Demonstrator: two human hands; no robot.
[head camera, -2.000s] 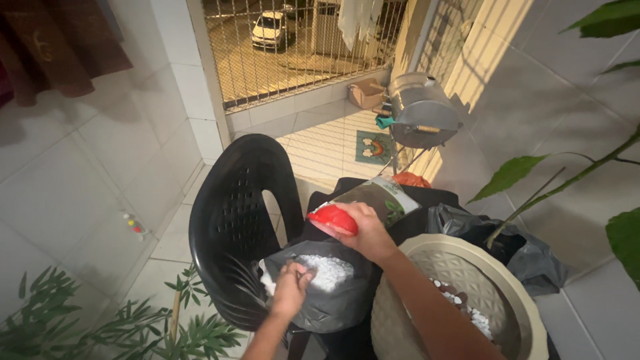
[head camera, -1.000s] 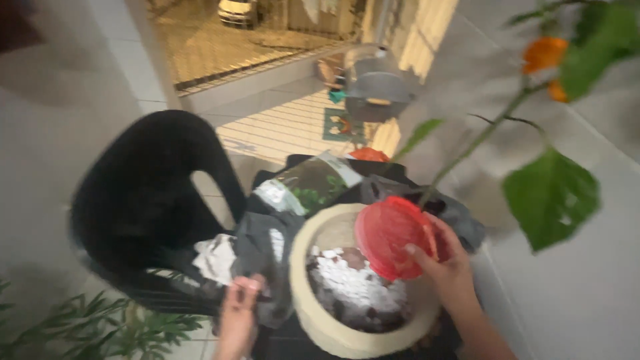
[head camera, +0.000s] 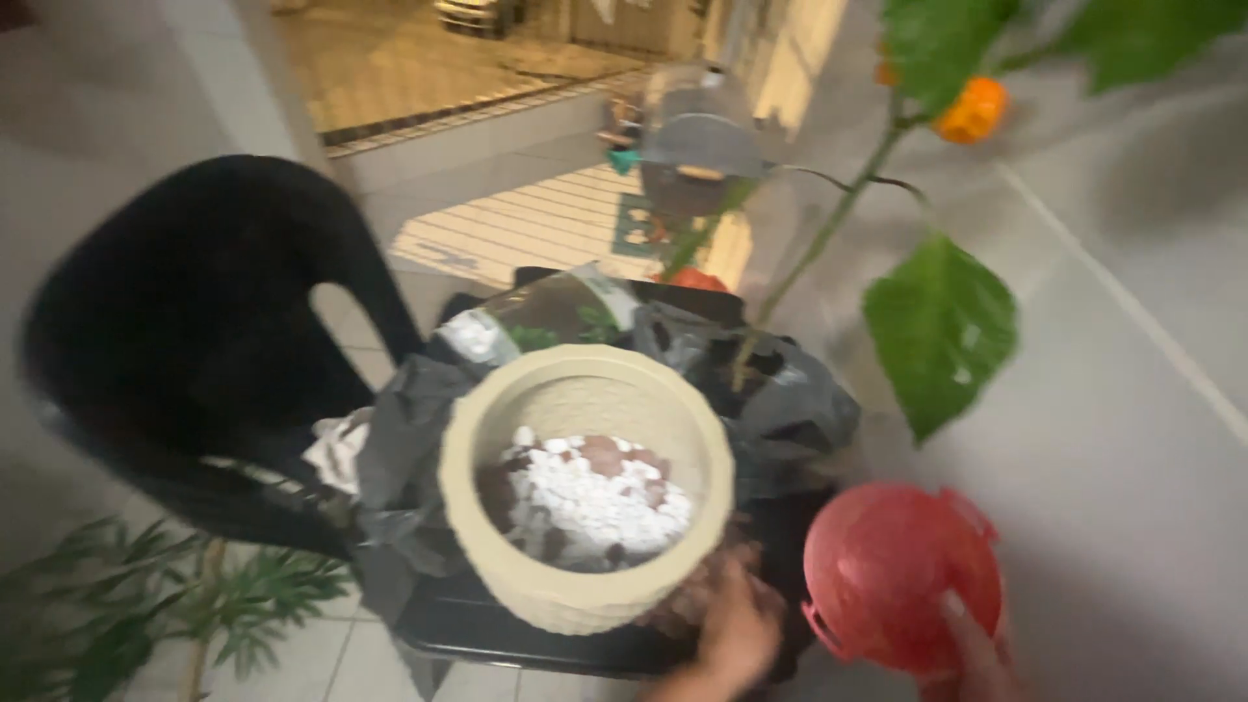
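Note:
A cream textured plant pot (head camera: 587, 597) stands on a black plastic surface (head camera: 478, 624), with white stones (head camera: 604, 502) and some reddish-brown pieces (head camera: 604, 455) inside. Just off its lower right side, my left hand (head camera: 731, 624) is blurred and reaches to a heap of brown pieces (head camera: 697, 590); whether its fingers hold any is not clear. Farther right, my right hand (head camera: 975, 648) grips a red plastic bowl (head camera: 897, 575) with small side tabs. Its inside looks like it holds no stones, though blur hides detail.
Dark plastic bags (head camera: 414, 468) flank the pot, and a printed bag (head camera: 556, 312) lies behind it. A black plastic chair (head camera: 195, 361) is at left. A tall plant's leaf (head camera: 941, 331) hangs at right by the tiled wall. A barbecue grill (head camera: 697, 156) stands beyond.
My right hand has moved the red bowl away from over the pot to the right. My left hand has left the dark bag and crossed to the pot's right side. The view has shifted.

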